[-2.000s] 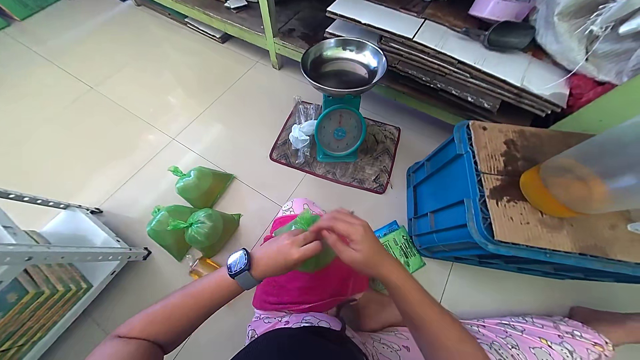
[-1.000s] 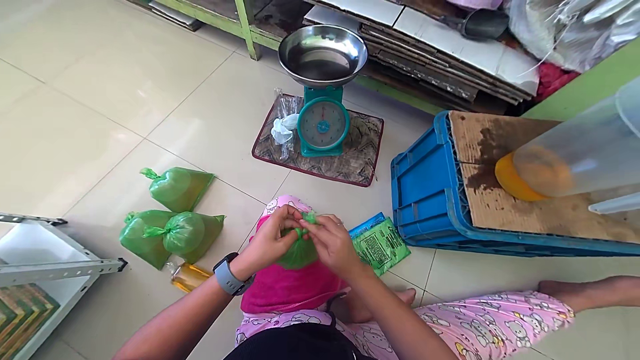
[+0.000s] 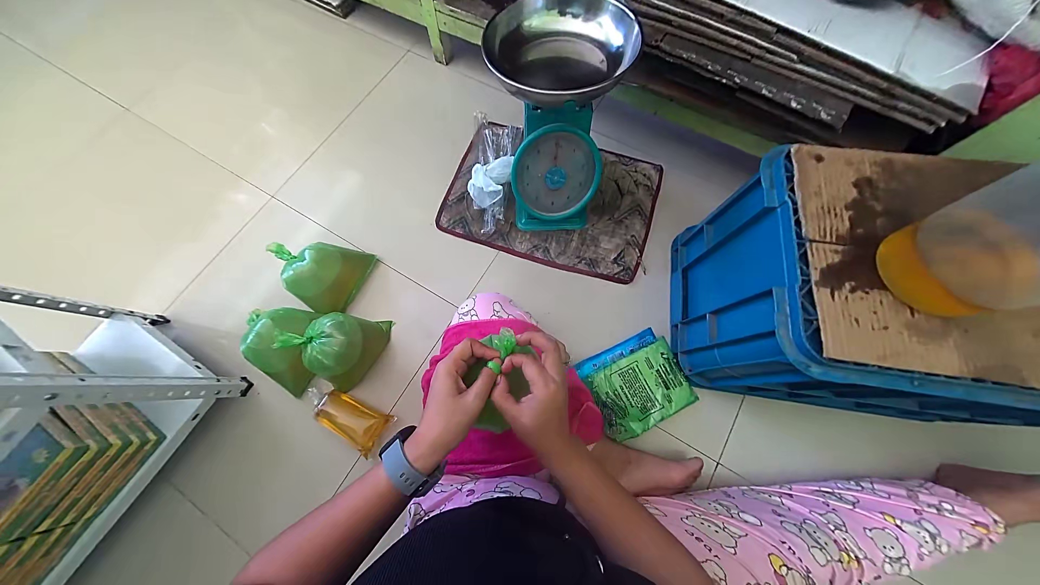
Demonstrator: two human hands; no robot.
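Observation:
My left hand [image 3: 452, 392] and my right hand [image 3: 532, 386] meet over my lap, their fingertips pinching the twisted neck of a green plastic bag [image 3: 494, 418]. The bag's body rests on a pink cloth [image 3: 463, 455] and is partly hidden by my hands. On the tiles to the left lie a tied green bag [image 3: 327, 276], two more tied green bags touching each other [image 3: 276, 349] [image 3: 348, 348], and a clear packet of amber liquid [image 3: 353, 421]. Right of my lap are a green printed plastic pack [image 3: 638, 390] and a blue pack [image 3: 616, 354] partly under it.
A teal dial scale [image 3: 556, 175] with a steel bowl [image 3: 561, 49] stands on a patterned mat [image 3: 621, 215], beside crumpled clear plastic [image 3: 490, 183]. At right, a blue crate [image 3: 735, 284] carries cardboard [image 3: 845, 325] and a clear container with a yellow base [image 3: 926, 272]. A metal shelf [image 3: 138, 382] stands left.
My fingers have moved closer together around the neck of the green bag, where a small tight bunch now shows between them. The bags on the floor and the scale have stayed in place.

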